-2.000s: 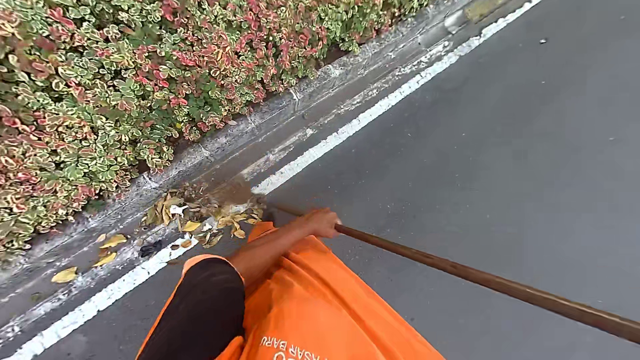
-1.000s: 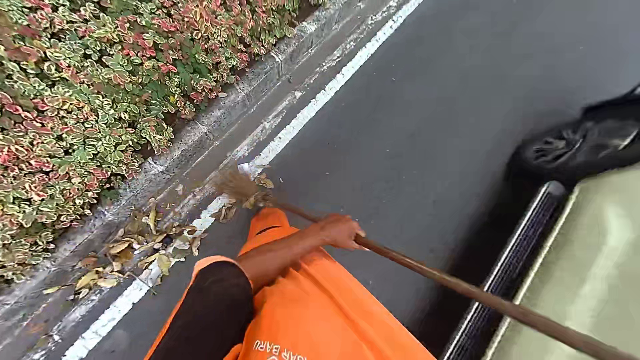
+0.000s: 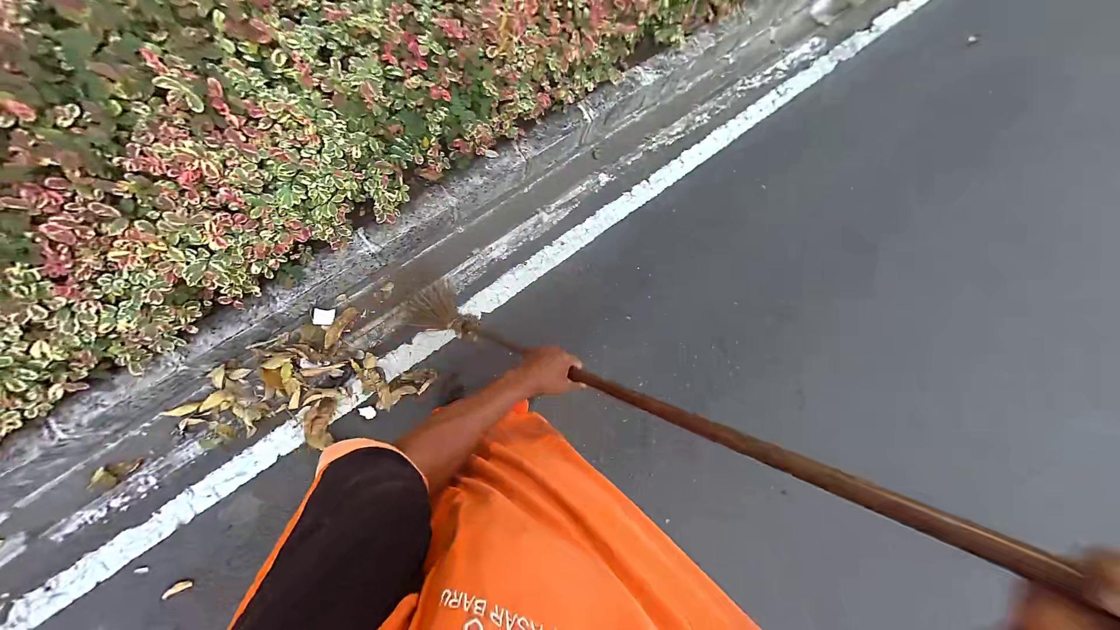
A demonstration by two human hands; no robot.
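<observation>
My left hand [image 3: 551,371] is closed around the lower part of a long brown broom handle [image 3: 752,446]. Blurred at the lower right edge, my right hand [image 3: 1063,591] grips the handle's upper end. The broom's stiff, thin bristles [image 3: 432,306] fan out over the gutter, beside the white painted line [image 3: 604,219]. Dry yellow and brown leaves [image 3: 289,385] lie in a loose pile to the left of the bristles, across gutter and line. A small white scrap [image 3: 324,316] sits at the pile's upper edge, and another white bit [image 3: 367,412] lies below it.
A concrete curb [image 3: 437,206] runs diagonally beside a hedge of green, cream and red leaves [image 3: 262,122]. Grey asphalt [image 3: 875,262] spreads to the right. A single leaf [image 3: 178,589] lies at the lower left. My orange shirt [image 3: 560,542] bears writing.
My right hand has come into view at the lower right. The vehicle seen at the right one second ago is out of view.
</observation>
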